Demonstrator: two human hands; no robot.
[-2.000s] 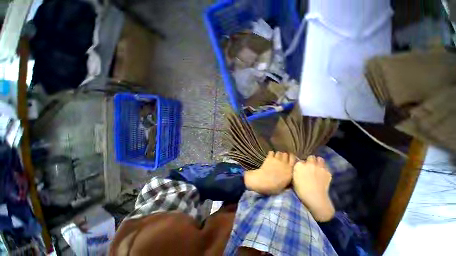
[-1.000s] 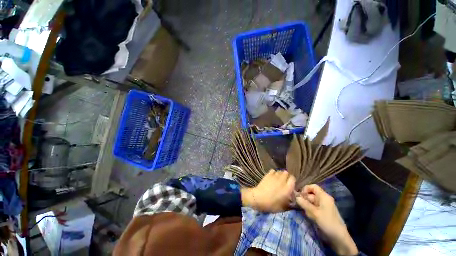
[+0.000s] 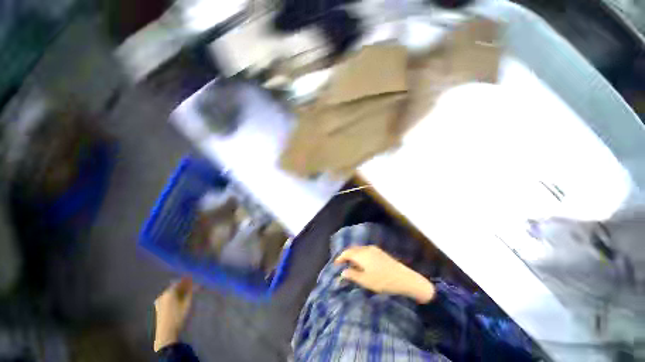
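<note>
The picture is strongly blurred. My left hand (image 3: 170, 314) is low at the left, over the floor beside the blue basket. Its fingers point up, and whether it holds something small is too blurred to tell. My right hand (image 3: 385, 273) lies on the blue plaid cloth (image 3: 353, 322) over my lap, fingers loosely bent and apart, with nothing seen in it. Brown fabric pieces (image 3: 353, 117) lie in flat stacks at the table's far left end. The fanned brown bundle is not seen in either hand.
A blue basket (image 3: 164, 252) with brown and white scraps stands on the floor ahead. A second blue basket (image 3: 83, 185) is a smear at the left. The glaring white machine table (image 3: 488, 184) fills the right. A narrow white board (image 3: 265, 152) stands beyond my lap.
The view has swung right towards the table. My hands, together on the brown bundle before, are now apart: the left out over the floor, the right on my lap. The bundle is no longer there.
</note>
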